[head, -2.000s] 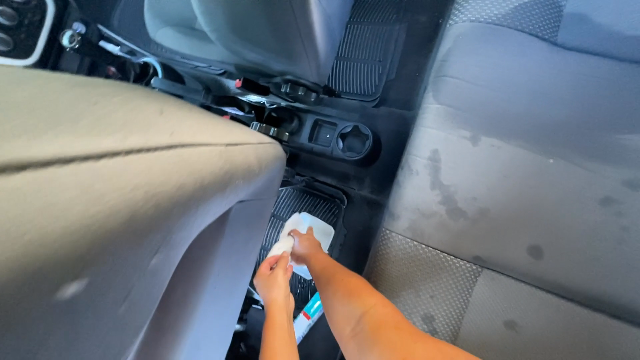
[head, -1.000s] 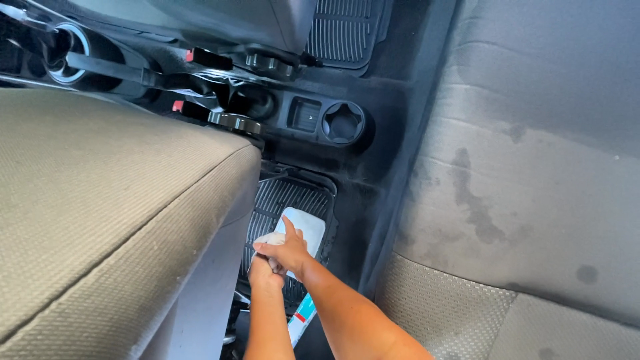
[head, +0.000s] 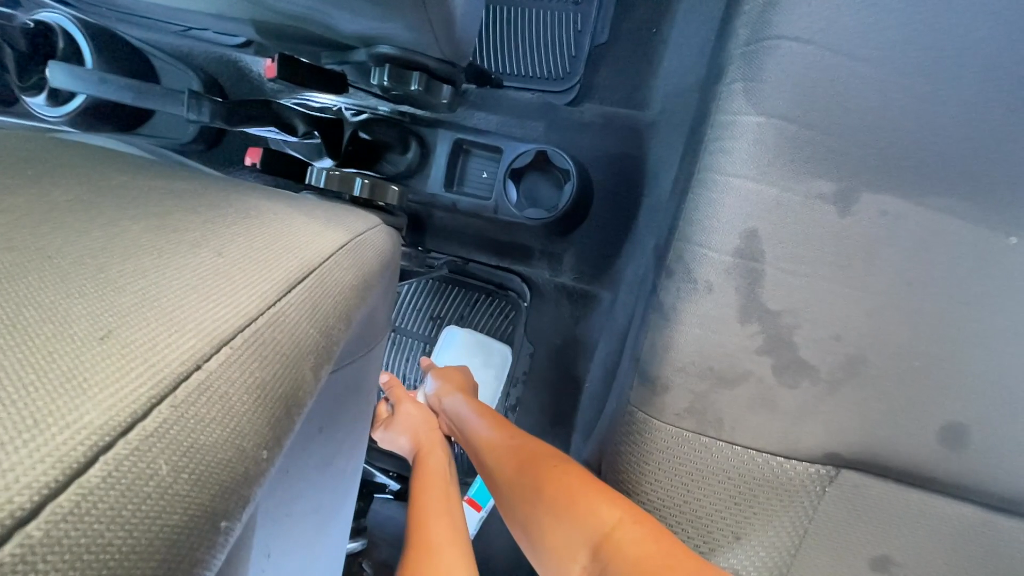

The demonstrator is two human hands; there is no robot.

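Note:
Both hands are close together over a ribbed rubber floor mat [head: 488,308] behind the front seat. My left hand [head: 404,424] and my right hand [head: 452,392] grip a crumpled white cloth [head: 423,394], mostly hidden between them. Just beyond the right hand, a white rectangular tub [head: 476,356] rests on the mat; its near part is covered by the hand and forearm. Partly under the right forearm lies a white, teal and red package [head: 478,504].
The beige front seat back [head: 200,320] stands at the left. A rear seat cushion [head: 800,280] with dark stains fills the right. Between the front seats run a handbrake lever [head: 128,88] and a console cup holder [head: 540,184]. Another ribbed mat [head: 536,44] lies farther off.
The hands, at the tub's near left side two seconds ago, are now bunched lower with the cloth, leaving more of the tub's top in sight. The view has moved nearer the console.

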